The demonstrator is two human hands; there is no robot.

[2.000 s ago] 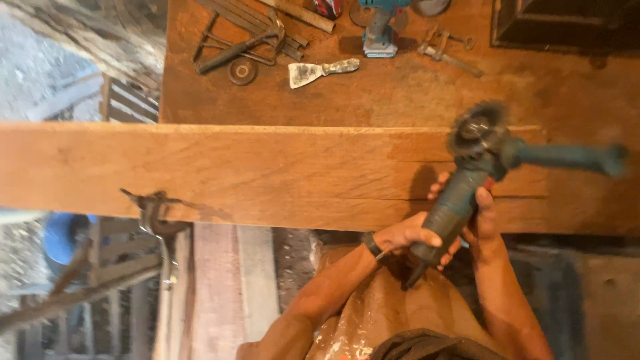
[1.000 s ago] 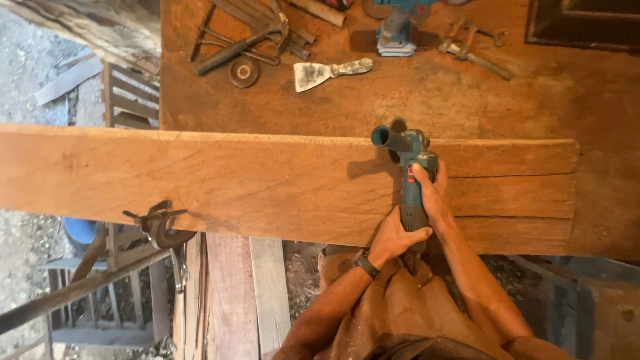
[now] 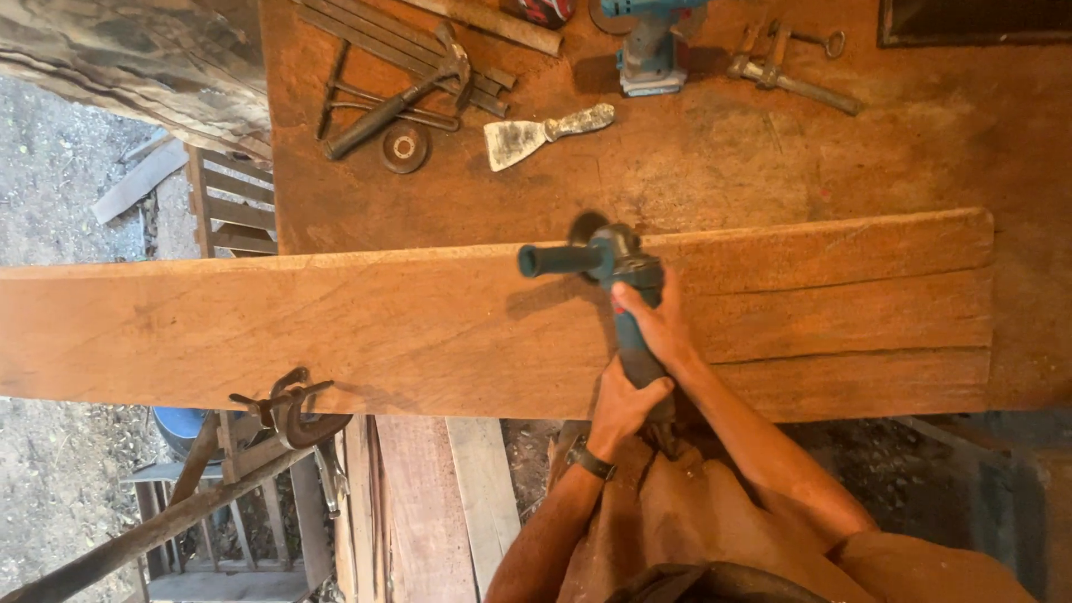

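Both my hands hold a blue angle grinder point(image 3: 634, 310) over a long wooden board point(image 3: 452, 335). My left hand point(image 3: 621, 402), with a dark band on its wrist, grips the rear of the grinder's body. Nearer the grinder's head, my right hand point(image 3: 666, 322) wraps the body with the thumb on top. The side handle points left, and the round disc point(image 3: 589, 228) is at the board's far edge; whether it touches the wood I cannot tell. Cracks run along the right end of the board.
A C-clamp point(image 3: 289, 410) grips the board's near edge at left. On the wooden table point(image 3: 754, 167) lie a claw hammer point(image 3: 402, 100), an abrasive disc point(image 3: 406, 148), a putty knife point(image 3: 544, 134), a cordless drill point(image 3: 651, 46), a small clamp point(image 3: 791, 71) and several metal bars point(image 3: 402, 46).
The grinder was held raised at the right with its side handle pointing right. It has been turned and lowered to the board's far edge, its handle now pointing left. Both hands stay on it.
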